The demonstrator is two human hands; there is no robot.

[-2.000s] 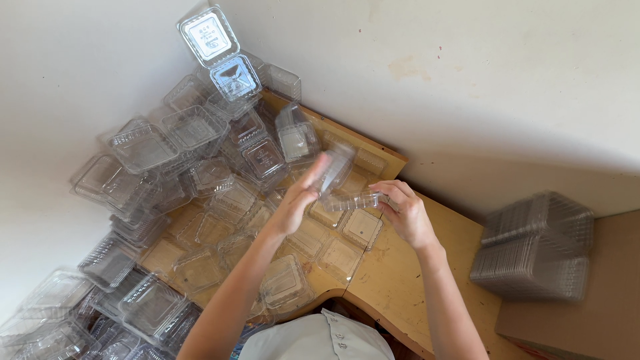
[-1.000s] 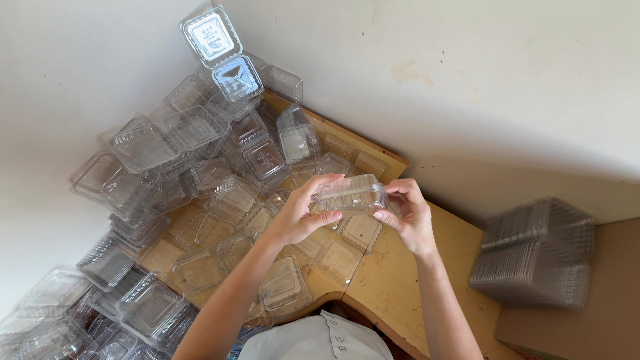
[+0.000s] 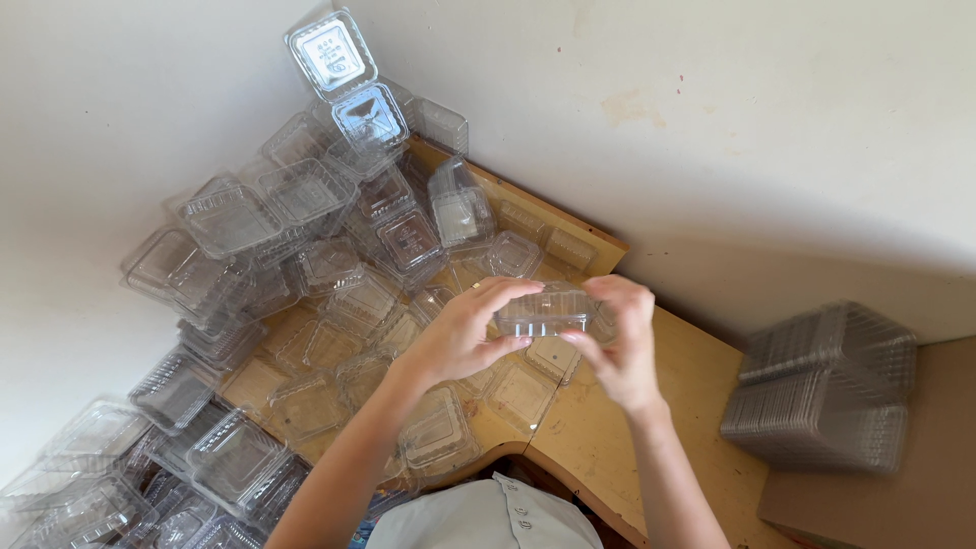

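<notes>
A clear plastic clamshell container point(image 3: 543, 313) is held above the wooden desk, its lid folded over its base. My left hand point(image 3: 469, 324) grips its left side, thumb below and fingers on top. At its right side is my right hand point(image 3: 627, 335), with the thumb on the lower front edge and the blurred fingers near the top corner. Below and behind the hands, more clear containers lie on the desk, among them a small closed one point(image 3: 513, 255) and a flat one point(image 3: 522, 395).
Heaped clear containers point(image 3: 229, 221) fill the left side up to the wall corner. A nested stack of open clamshells point(image 3: 820, 389) stands at the right by a cardboard box point(image 3: 877, 488). The wooden desk point(image 3: 648, 412) has a curved front edge; walls rise behind.
Two seconds ago my hands were apart with the container between them, partly blurred. It is now folded over, both hands around it, and it sits slightly lower than one second ago.
</notes>
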